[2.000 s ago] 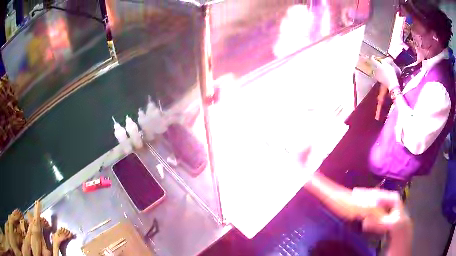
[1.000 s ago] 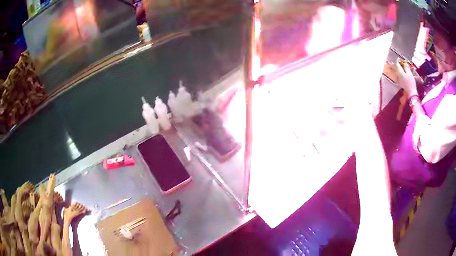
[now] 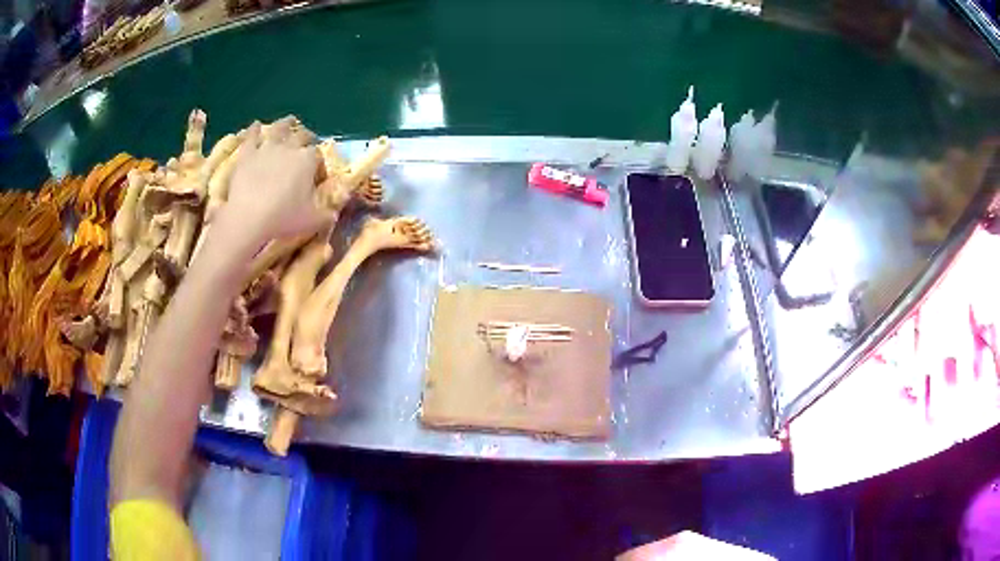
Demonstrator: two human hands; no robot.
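Note:
My left hand point(image 3: 274, 181), slightly blurred, is on top of the pile of tan figure legs point(image 3: 318, 296) at the left of the bench. Its fingers are bent down among the legs, so I cannot tell if they grip one. A yellow band is at the lower forearm. A pale shape, cut off by the bottom edge, may be part of my right hand point(image 3: 696, 548); its fingers do not show. The cardboard pad point(image 3: 472, 384) bears pale sticks point(image 3: 543, 332) and a small white cup point(image 3: 514, 344). A black strap point(image 3: 641, 351) lies right of the pad.
Orange-yellow parts point(image 3: 38, 263) are heaped at far left. A single stick point(image 3: 519, 268), red packet point(image 3: 567, 184), smartphone point(image 3: 669, 241) and white bottles point(image 3: 711, 142) are on the bench. The green belt point(image 3: 526, 77) runs behind; a blue crate point(image 3: 296, 510) is below. The metal cabinet point(image 3: 910, 252) is at right.
The view has swung left from the bright cabinet and the other person to the bench and pile. My left hand has come into view on the legs. The arm seen at right earlier is gone from there.

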